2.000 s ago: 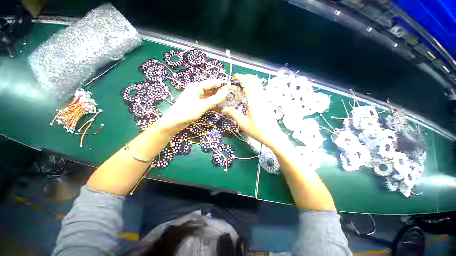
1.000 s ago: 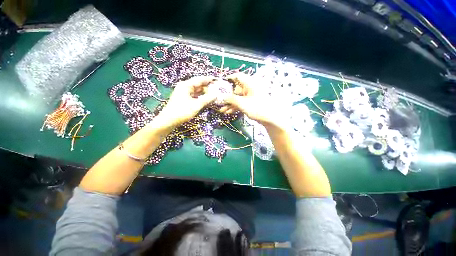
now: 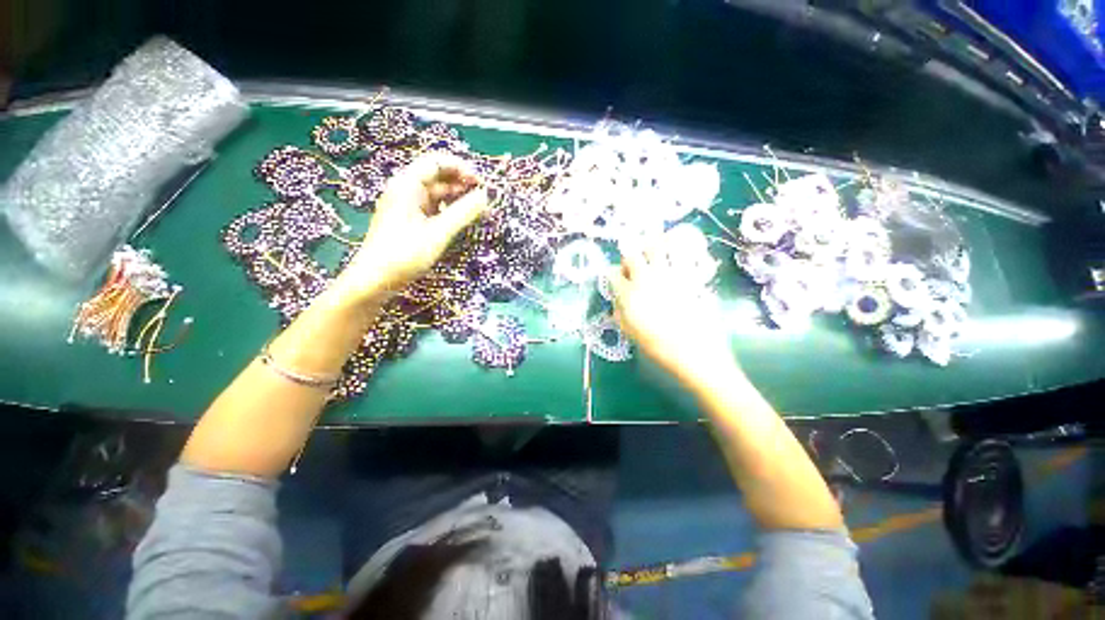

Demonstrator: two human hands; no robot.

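Observation:
Dark ring circuit boards with rows of pale dots (image 3: 299, 227) lie heaped left of centre on the green bench, with thin orange lead wires among them. My left hand (image 3: 418, 224) is over this heap, fingers curled; whether it holds a ring is unclear. White rings (image 3: 630, 182) lie heaped in the middle. My right hand (image 3: 654, 303) is at the near side of the white heap, its fingers blurred by glare among the rings; I cannot tell if it grips one.
A bubble wrap block (image 3: 121, 151) lies at the upper left. Orange-and-white wire leads (image 3: 121, 299) lie below it. More white rings (image 3: 869, 303) and a clear plastic bag (image 3: 927, 236) are at the right. A dark channel (image 3: 485, 61) runs behind the green bench (image 3: 485, 397).
My hands were together over the dark rings around a part. They have parted: my right hand moved right to the white rings, my left stayed over the dark heap. The view has shifted.

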